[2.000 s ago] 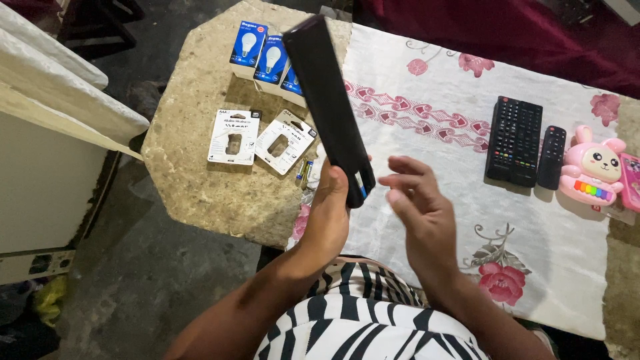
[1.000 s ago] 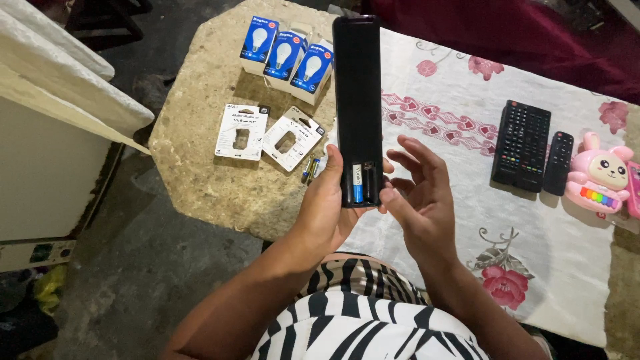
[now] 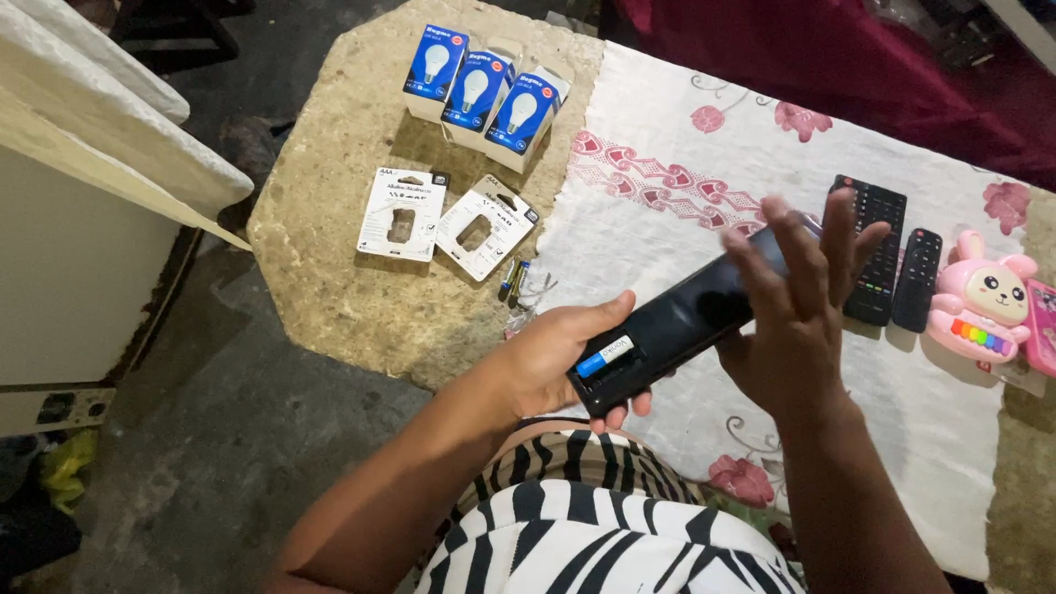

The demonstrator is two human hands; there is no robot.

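My left hand [image 3: 569, 355] grips the lower end of a long black remote control [image 3: 676, 322], its back turned up and its battery compartment uncovered. One blue-and-white battery [image 3: 604, 356] lies in the compartment; the slot beside it looks dark. Over the upper end of the remote is my right hand [image 3: 792, 322], fingers spread and partly blurred; whether it touches the remote is unclear. Beyond my left hand, small batteries [image 3: 513, 280] lie near the edge of the white floral cloth [image 3: 660, 124], close to two opened AAA battery cards [image 3: 403, 216].
Three blue LED bulb boxes [image 3: 474, 91] stand on the stone table [image 3: 322, 272]. At the right lie a large black remote [image 3: 870, 247], a smaller one [image 3: 916, 280], a pink rabbit toy keyboard [image 3: 982, 305] and a pink item [image 3: 1044, 322].
The held remote was nearly upright in view and now slants up to the right. My right hand has moved from beside its compartment end to over its upper end, fingers spread.
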